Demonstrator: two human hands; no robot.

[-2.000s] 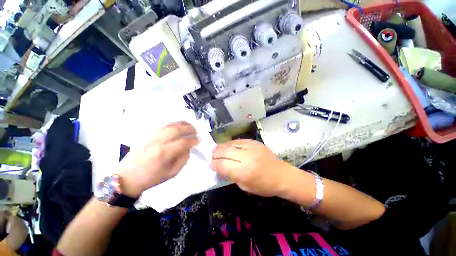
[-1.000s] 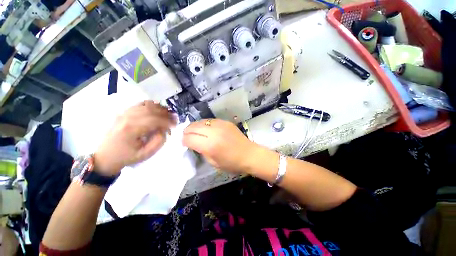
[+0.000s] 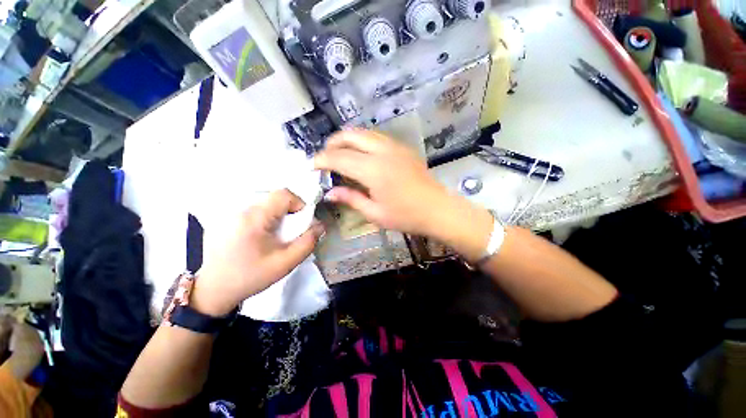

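A white fabric piece (image 3: 288,295) lies under my left hand, its lower part draping over the table's front edge; it blends into the white tabletop. My left hand (image 3: 260,251) holds the fabric near its right edge, thumb and fingers bent around it. My right hand (image 3: 380,181) is just right of it, at the front of the overlock machine (image 3: 409,90), fingertips at the fabric's edge by the presser foot area (image 3: 309,135). Its fingers are somewhat spread, and whether they grip the cloth is unclear. The needle itself is not visible.
Right of the machine are black snips (image 3: 522,162) with pale threads, a silvery disc (image 3: 470,185), another pair of snips (image 3: 605,86) and a red basket (image 3: 667,135) of spools. Black strips (image 3: 195,242) lie left. Black garments (image 3: 106,286) hang at far left.
My right hand has risen to the machine front, its fingers more spread. My left hand has moved lower relative to the machine. The view has shifted, and less fabric shows below my left hand.
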